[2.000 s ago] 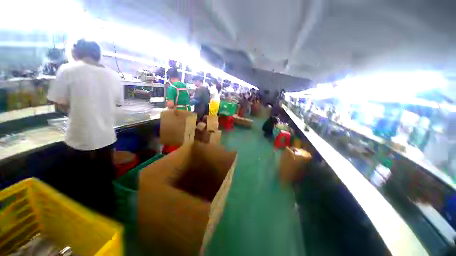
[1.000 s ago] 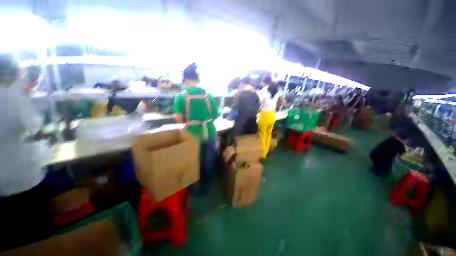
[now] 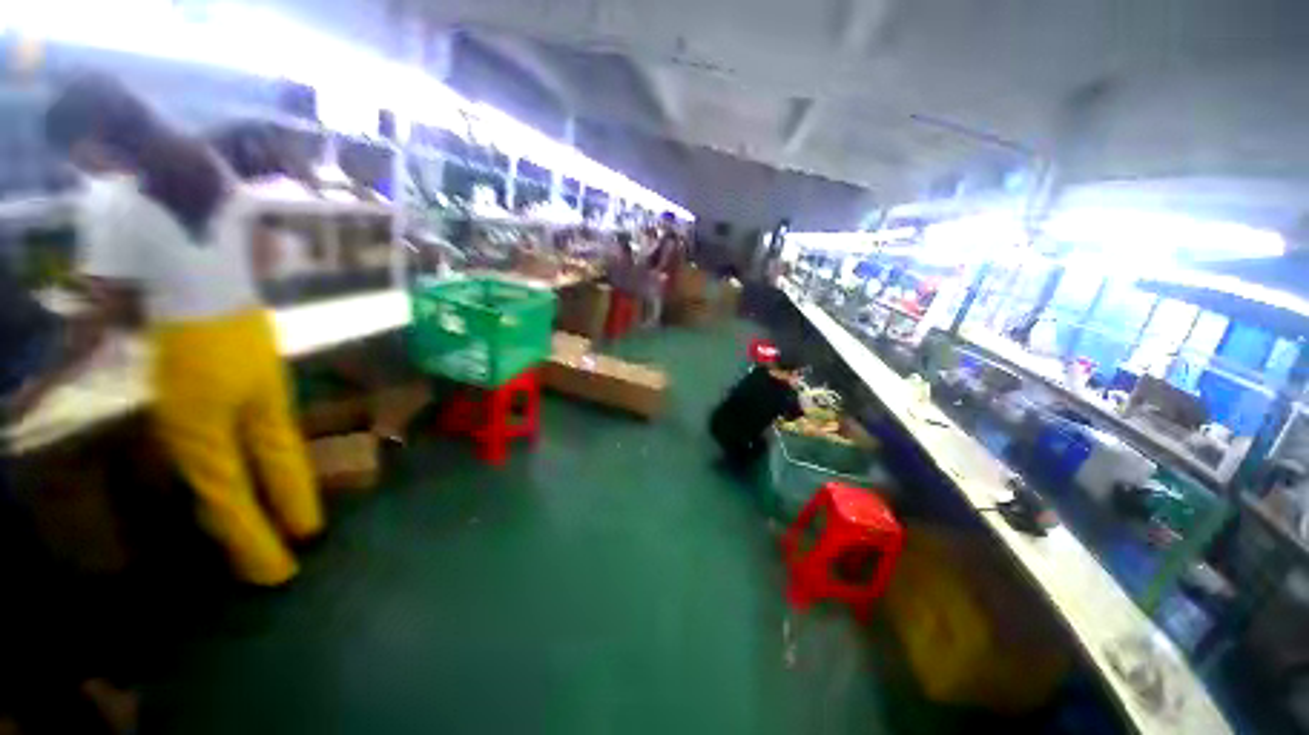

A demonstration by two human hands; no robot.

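Note:
Neither of my hands is in the picture. Nearest in front of me is the green floor (image 3: pixel 531 589) of an aisle. A red stool (image 3: pixel 844 549) stands right of the middle, beside a green crate (image 3: pixel 818 467) with pale things in it that are too small to tell. A second green crate (image 3: pixel 481 333) sits on another red stool (image 3: pixel 493 417) at the left. The picture is blurred.
A person in yellow trousers (image 3: pixel 230 417) stands at the left bench. A person in dark clothes (image 3: pixel 749 412) crouches by the right crate. A long carton (image 3: pixel 609 382) lies on the floor. A long bench (image 3: pixel 991 495) runs along the right.
The view has moved forward along the aisle and swung about. The yellow crate, the near cartons and the people in white and green tops have left the picture. The red stools look nearer.

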